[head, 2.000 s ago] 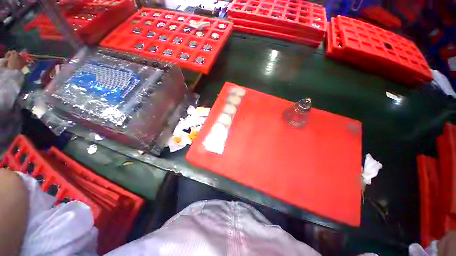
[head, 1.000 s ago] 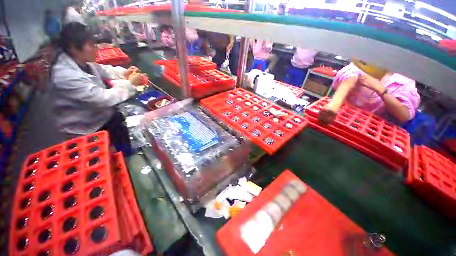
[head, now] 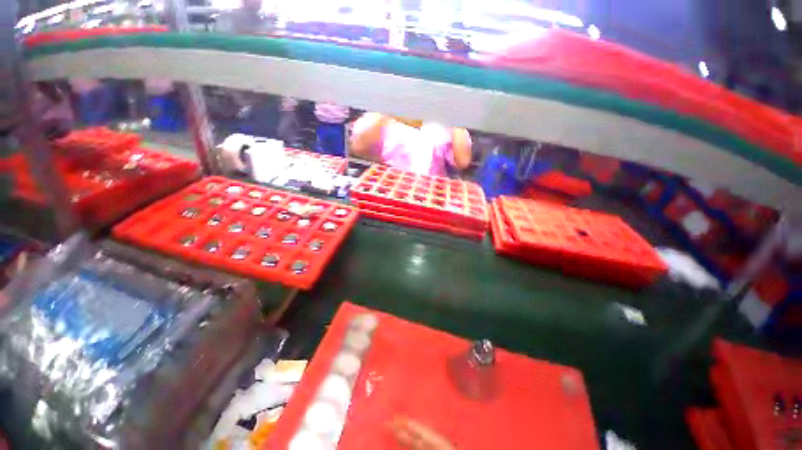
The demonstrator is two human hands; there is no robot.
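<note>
The flat red-orange work mat [head: 536,409] lies in front of me, cut off by the lower edge. Pale round discs [head: 327,400] run in a row along its left side. A small clear bottle with a metallic top [head: 479,369] stands on its far part. A blurred tan shape at the mat's lower edge looks like a fingertip of my right hand [head: 418,434]; the rest is out of the picture, and I cannot tell whether it holds anything. My left hand is not in view.
A plastic-wrapped box [head: 202,321] and white-and-orange scraps [head: 255,404] lie left of the mat. A red tray with round parts [head: 149,230] lies behind. Tray stacks [head: 422,195] [head: 576,242] stand farther back, another [head: 761,395] at right. An overhead shelf [head: 440,92] crosses above; a person in pink [head: 411,148] is beyond.
The view has swung right, so the seated person and the left-hand tray are out of the picture. The bottle shows fully again. The tan shape has appeared at the mat's lower edge.
</note>
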